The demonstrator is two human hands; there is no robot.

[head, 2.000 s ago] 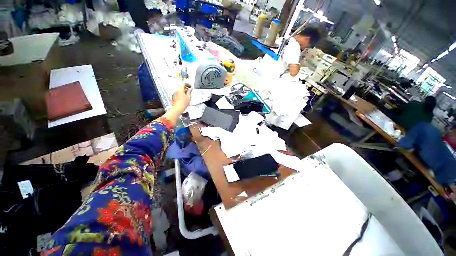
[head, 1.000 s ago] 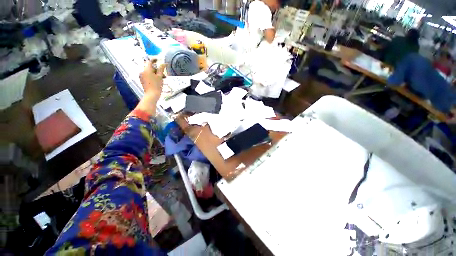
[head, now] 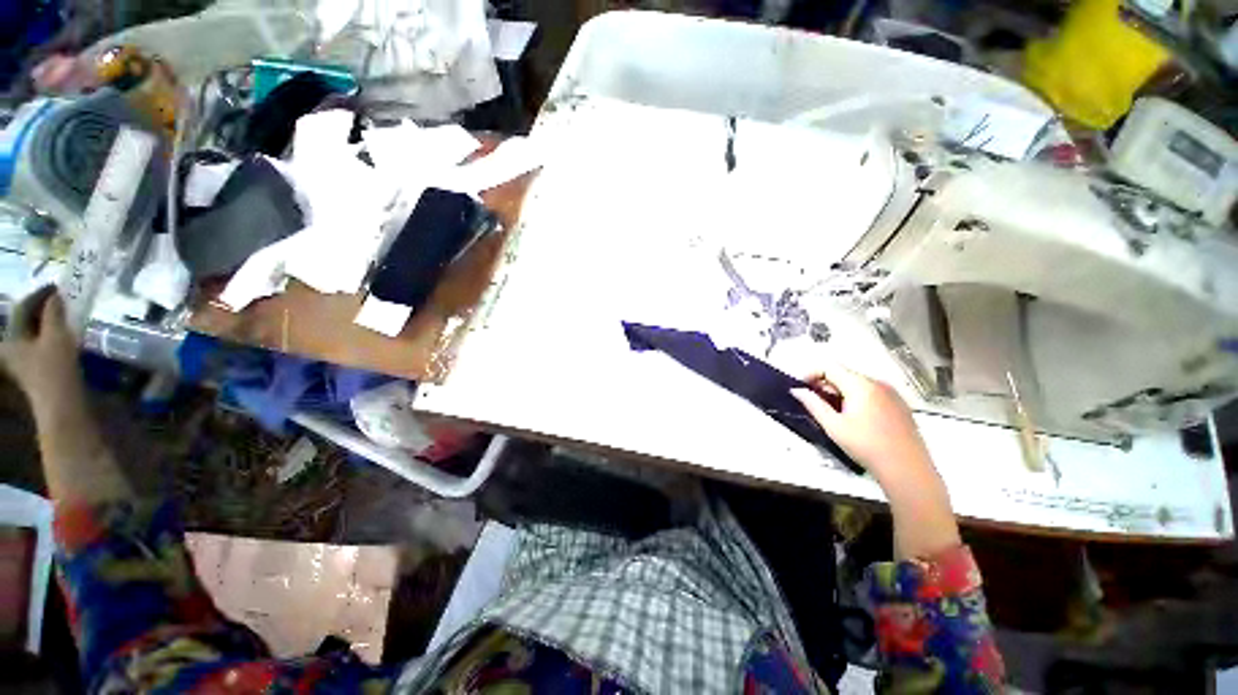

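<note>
My right hand (head: 858, 418) pinches a dark navy band piece (head: 733, 369) near its right end. The piece lies slanting on the white machine table, in front of the needle area (head: 781, 315). My left hand (head: 44, 350) is at the far left edge of the view, at the lower end of a pale, ruler-like strip (head: 111, 217). It is blurred, and whether its fingers grip the strip is unclear. The cream-white sewing machine (head: 1073, 272) stands at the right.
A folded dark bundle (head: 432, 245) with a white label lies on the brown board (head: 394, 350). White scraps (head: 333, 190) and a grey piece (head: 238, 217) lie beside it. Metal tools (head: 912, 356) lie right of the needle. A cream control box (head: 1176, 156) stands at upper right.
The view has swung right to the machine table. My right hand and the dark band piece have come into view. My left hand now shows lower, at the left edge, beside the pale strip.
</note>
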